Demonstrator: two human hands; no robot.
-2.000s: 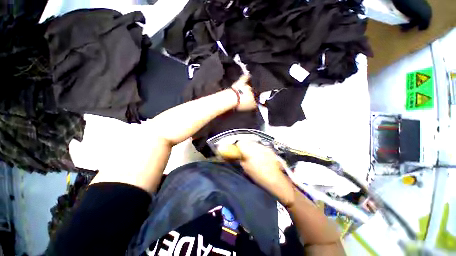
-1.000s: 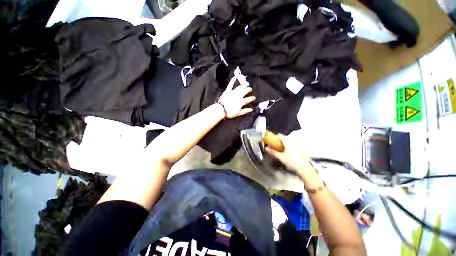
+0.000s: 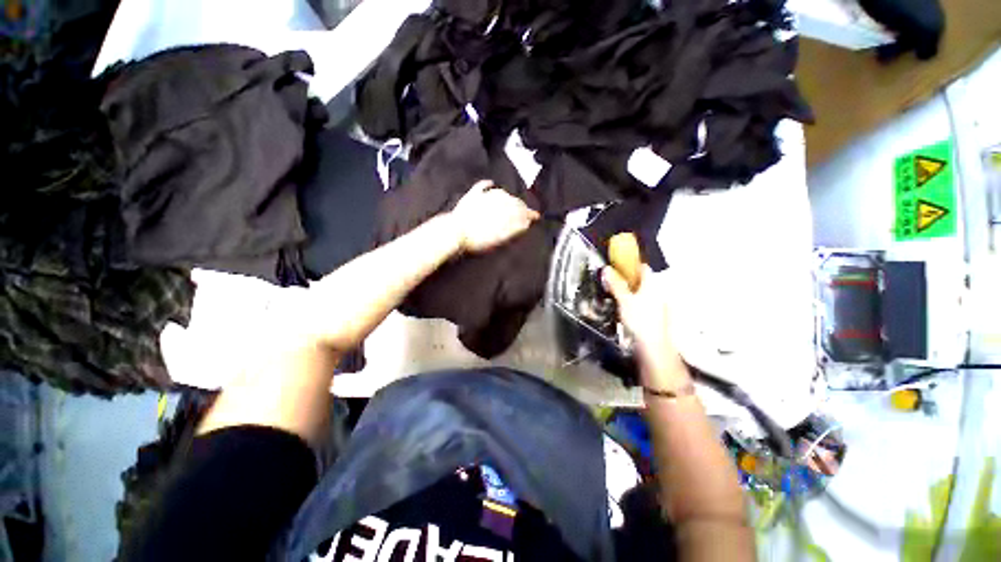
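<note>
A dark garment point(image 3: 483, 288) lies on the board in front of me, its lower edge hanging toward my body. My left hand point(image 3: 491, 217) rests on it with the fingers curled at its right part, seemingly pinching the cloth. My right hand point(image 3: 642, 307) holds the steam iron point(image 3: 578, 280) by its yellow-orange wooden handle. The iron's silvery plate is at the garment's right edge, just right of my left hand; whether it presses on cloth is unclear. The black padded board point(image 3: 338, 203) shows left of the garment.
A crumpled dark garment heap point(image 3: 615, 88) with white tags lies beyond my hands. Flatter dark garments point(image 3: 209, 165) lie on the left, beside a patterned pile point(image 3: 82, 329). A dark iron rest point(image 3: 854, 313) is at the right. The iron's cable point(image 3: 735, 397) runs right from my right hand.
My left hand has gone from spread fingers to curled ones on the garment. The iron has moved from near my body, up and right, and its handle has turned more upright.
</note>
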